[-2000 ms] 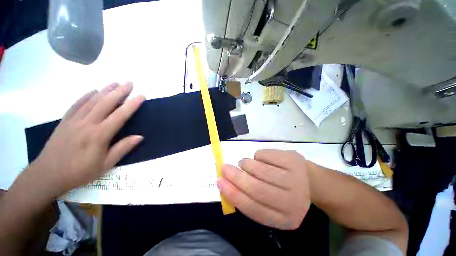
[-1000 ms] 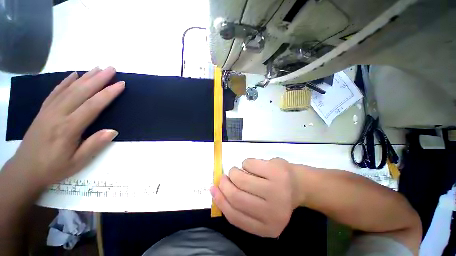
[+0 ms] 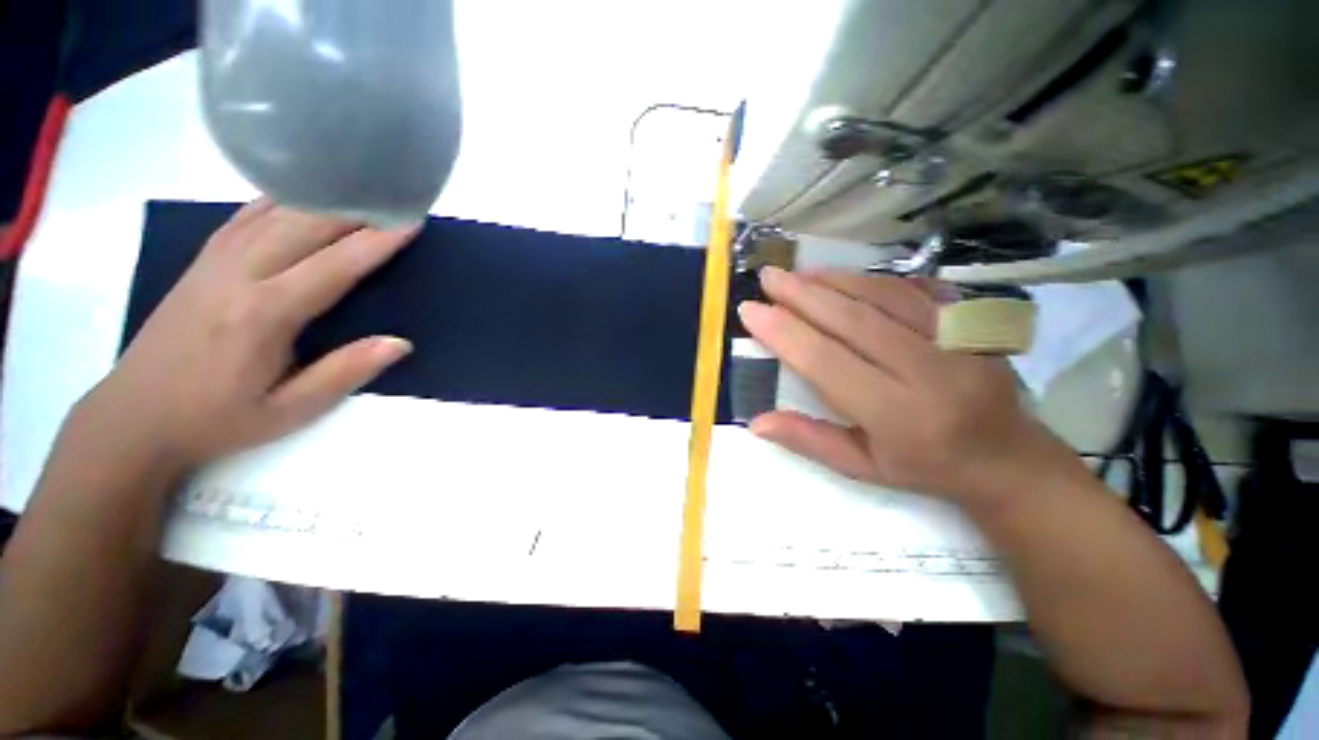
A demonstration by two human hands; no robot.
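Note:
A long black cut panel (image 3: 535, 311) lies flat on the white table. A narrow yellow strip (image 3: 703, 463) lies across its right end and reaches past the table's front edge. A dark grey patch (image 3: 754, 383) shows at the panel's right end. My left hand (image 3: 268, 325) rests flat on the panel's left part, fingers spread, holding nothing. My right hand (image 3: 904, 383) is right of the strip, palm down with fingers apart, its fingertips by the panel's right end near the presser foot (image 3: 760, 246). It grips nothing.
The sewing machine head (image 3: 998, 130) fills the upper right. A ribbed knob (image 3: 987, 325), a paper slip (image 3: 1078, 325) and scissors (image 3: 1172, 463) are at the right. A grey rounded attachment (image 3: 333, 109) hangs at the upper left. A red rim (image 3: 44, 174) shows far left.
My right hand has let go of the yellow strip and moved up and right to the panel's right end. The strip stays across the panel. My left hand remains on the panel. The camera view has shifted.

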